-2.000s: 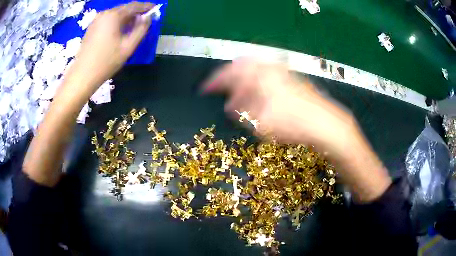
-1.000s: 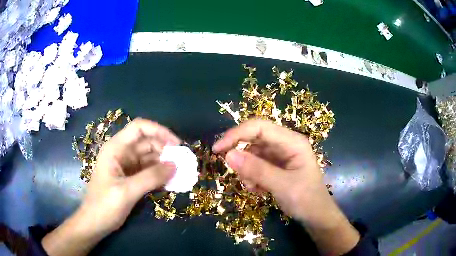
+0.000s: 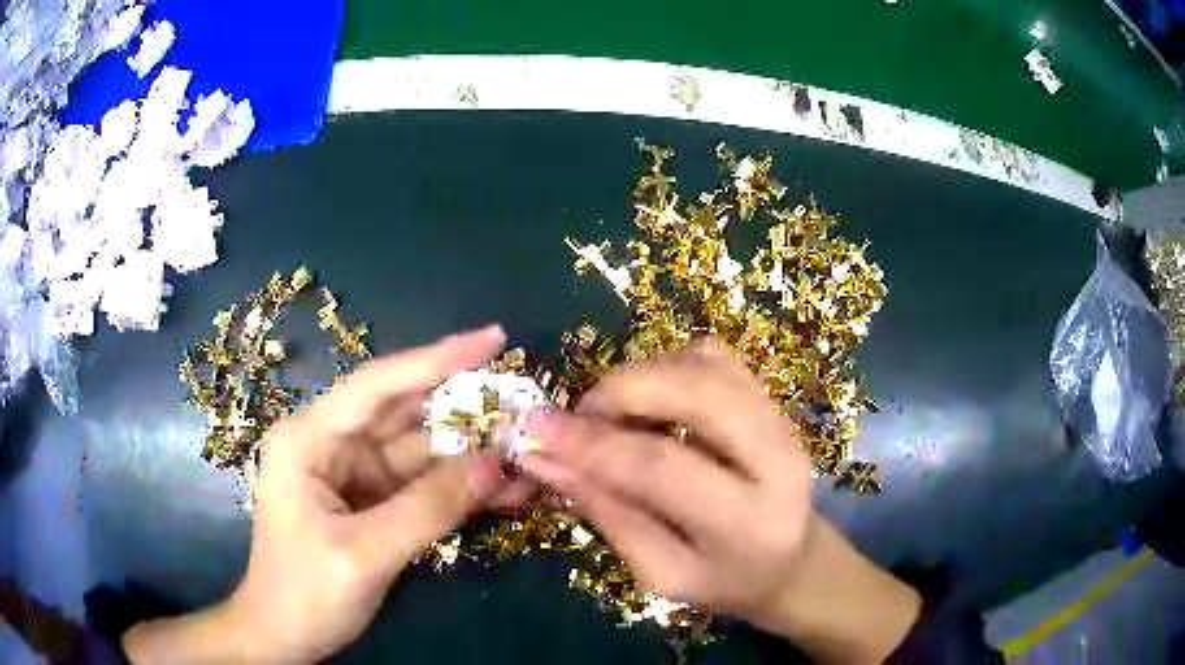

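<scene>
My left hand (image 3: 370, 481) holds a white plastic housing (image 3: 455, 405) between thumb and fingers, its slotted face up with a gold contact showing on it. My right hand (image 3: 695, 474) is at the housing's right side, its fingertips touching it. Whether the right fingertips grip a contact of their own is hidden. Loose brass contacts (image 3: 760, 279) lie in a heap behind and under my hands. A smaller group of contacts (image 3: 247, 370) lies left of my left hand.
A pile of white housings (image 3: 124, 214) lies at the left beside a blue sheet (image 3: 280, 65) and clear plastic. A green conveyor belt (image 3: 650, 29) with a white edge strip (image 3: 585, 88) runs along the top, carrying a white part (image 3: 1042, 72). A small clear bag (image 3: 1107, 370) lies right.
My right hand has moved left to meet the housing. The housing's face now shows gold instead of plain white. The view has shifted slightly.
</scene>
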